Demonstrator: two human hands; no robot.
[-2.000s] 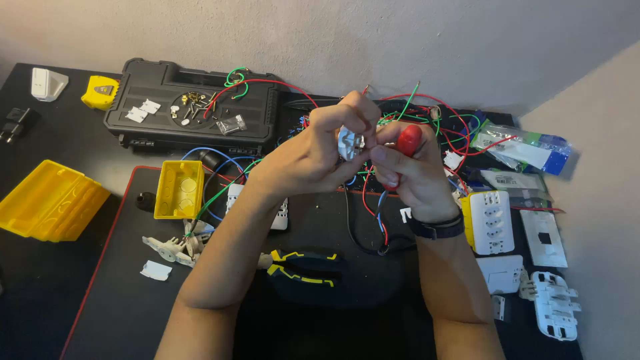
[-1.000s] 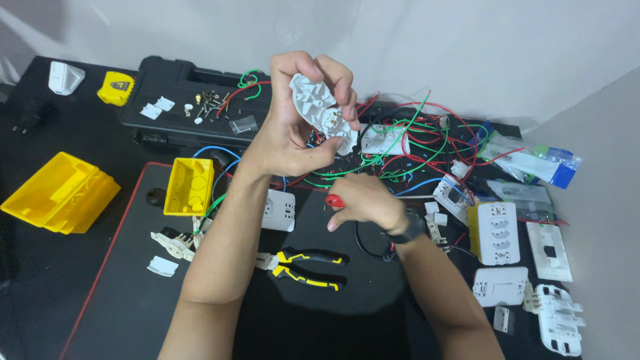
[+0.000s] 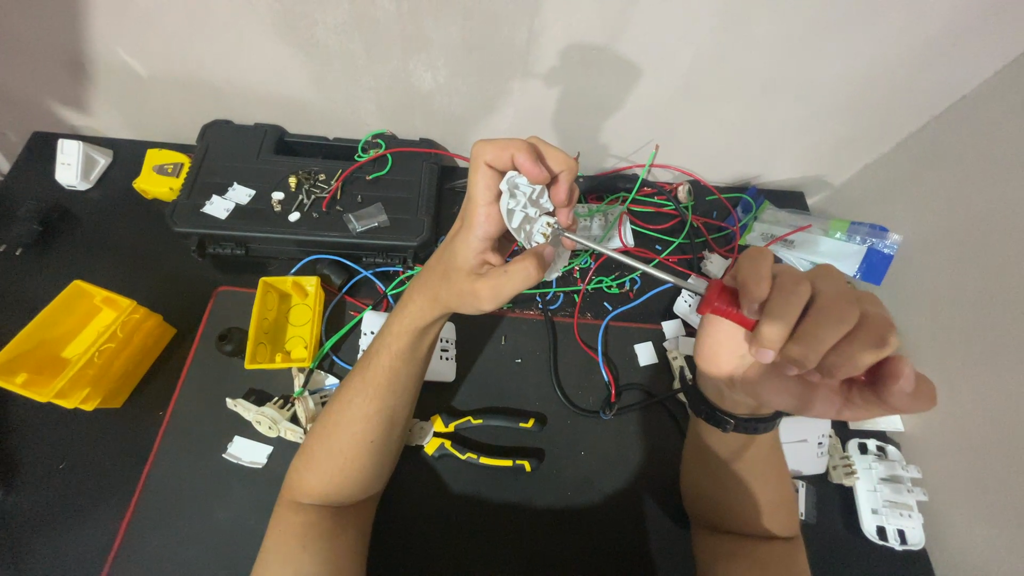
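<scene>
My left hand holds up a white plastic electrical fitting with metal contacts, its inner side turned toward me. In my right hand is the red handle of a screwdriver. The steel shaft points left, and its tip is at the contacts of the fitting; whether it sits in a screw is too small to tell. Below my hands, combination pliers with black and yellow grips lie on the dark mat. Behind my hands is a tangle of red, green and blue wires.
At the left are stacked yellow boxes and a single yellow junction box. Screws lie on a black tool case beside a yellow tape measure. White frames and plastic bags are at the right.
Two seconds ago both hands were together at the fitting. One second ago my right hand was lower and apart from it; now it is farther right, with the screwdriver tip at the fitting.
</scene>
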